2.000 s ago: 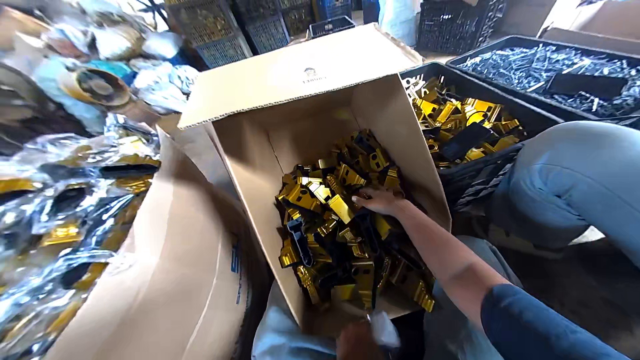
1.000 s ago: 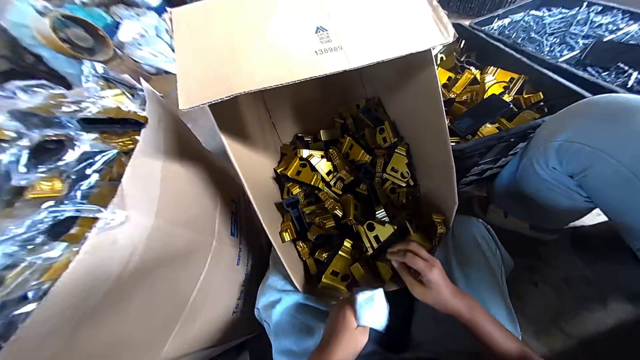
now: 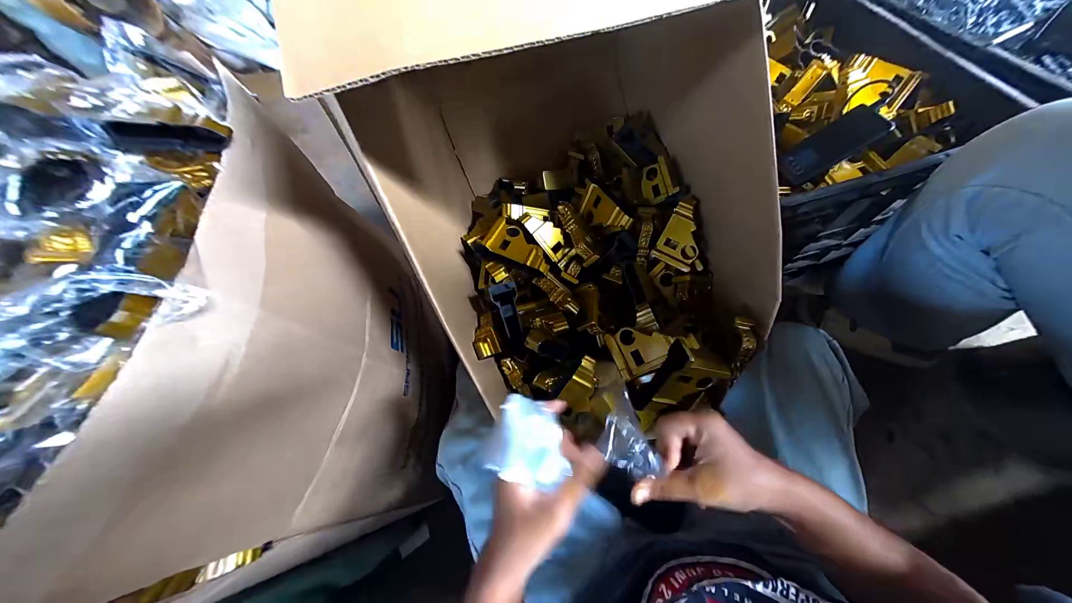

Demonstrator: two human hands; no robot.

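Observation:
An open cardboard box (image 3: 720,167) between my legs holds a pile of gold-coloured metal parts (image 3: 578,243) mixed with black pieces. At its near edge my left hand (image 3: 536,494) is closed on a blurred white bundle (image 3: 529,444), perhaps small plastic bags. My right hand (image 3: 712,465), just to the right, pinches a clear plastic bag (image 3: 628,444) between thumb and fingers. A dark thing (image 3: 641,502) lies below the bag, between the hands; what it is and which hand holds it, I cannot tell.
Left stands a cardboard box (image 3: 276,335) beside gold and black parts in clear plastic bags (image 3: 75,226). At the upper right a black crate (image 3: 846,201) holds more gold parts (image 3: 879,79). Another person's knee in jeans (image 3: 963,226) is at the right, by the crate.
My right hand was among the gold parts in the box; it is now by the near edge with a clear bag. My left hand has come up with the white bundle.

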